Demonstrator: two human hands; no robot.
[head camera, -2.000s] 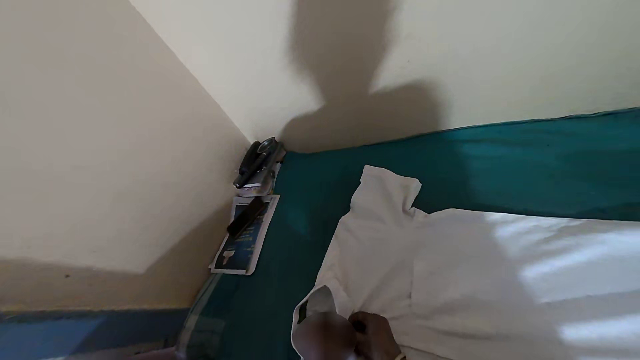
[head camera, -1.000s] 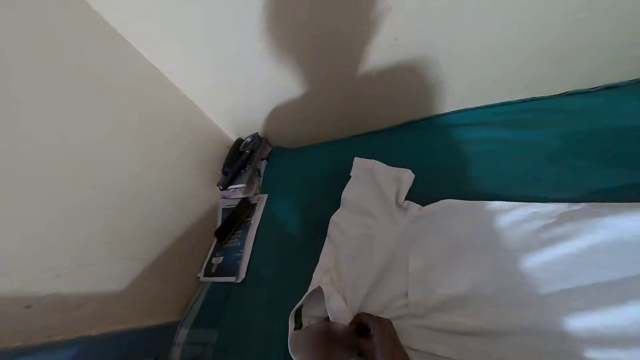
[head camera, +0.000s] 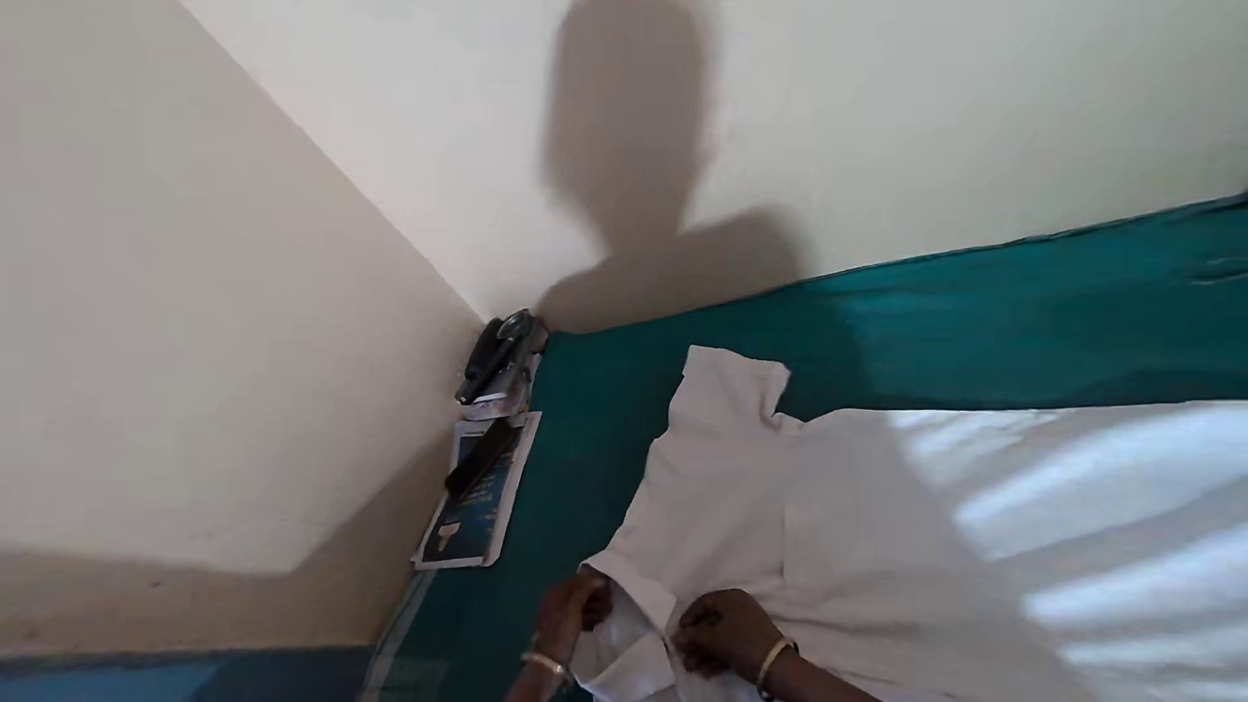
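Note:
A white short-sleeved shirt (head camera: 858, 517) lies spread on a green cloth (head camera: 604, 390), its collar toward the bottom of the view and its lower part running off to the right. My left hand (head camera: 575, 609), with a bangle at the wrist, has its fingers curled on the edge of the collar (head camera: 634, 668). Just right of the collar, my right hand (head camera: 726, 634) pinches the shirt's front near the neck opening. It also wears a bangle. The fingertips of both hands are partly hidden by fabric and shade.
In the corner by the walls, dark-handled items (head camera: 497, 351) rest on a small stack. A dark, narrow object (head camera: 481, 458) lies on a printed booklet or sheet (head camera: 478, 526) left of the shirt. The wall (head camera: 926, 127) runs along the green cloth's far edge.
My left hand has moved left, apart from my right hand, and is now at the collar's left edge. My right hand stays by the shirt's neck opening.

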